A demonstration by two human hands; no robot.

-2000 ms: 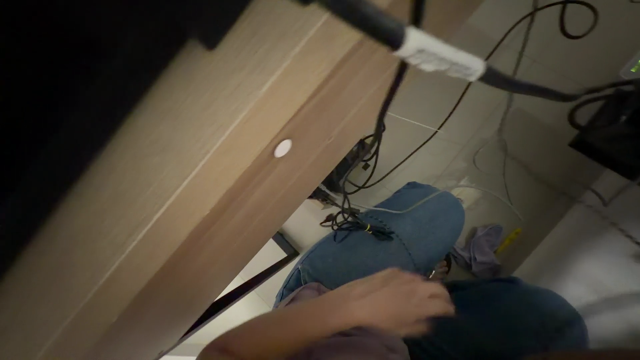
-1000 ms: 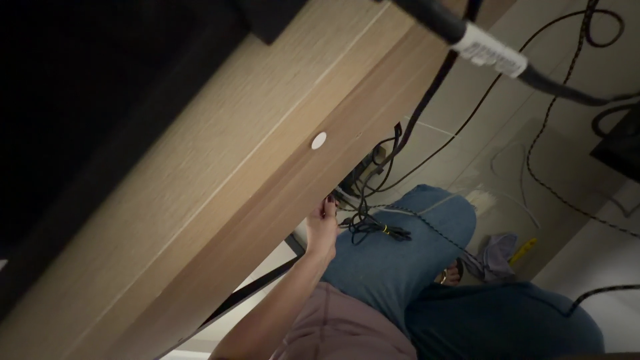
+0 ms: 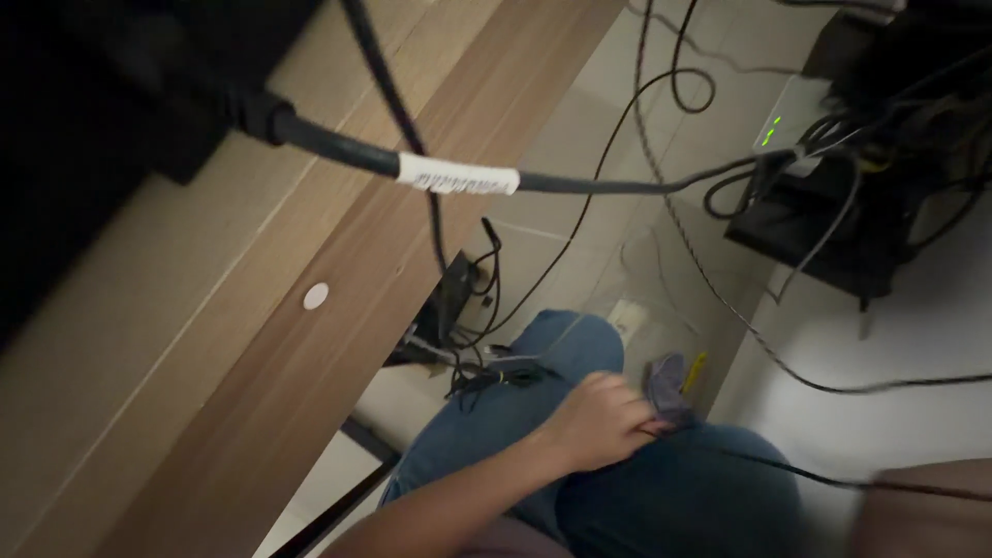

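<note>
My left hand is closed around a thin dark cable, over my jeans-clad lap. From the fist the cable runs to the right edge of the view. A bundle of black cable with a yellow tie lies on my thigh, left of the hand. My right hand is out of view; a blurred brownish shape at the lower right cannot be made out.
A wooden desk edge crosses the left side. A thick cable with a white label spans the top. Black equipment with tangled cables and a device with green lights are at right. A grey cloth lies beyond my knees.
My left hand was by the desk's underside one second ago; it has moved right over my lap and now grips a cable. The view has shifted, showing more equipment at the right.
</note>
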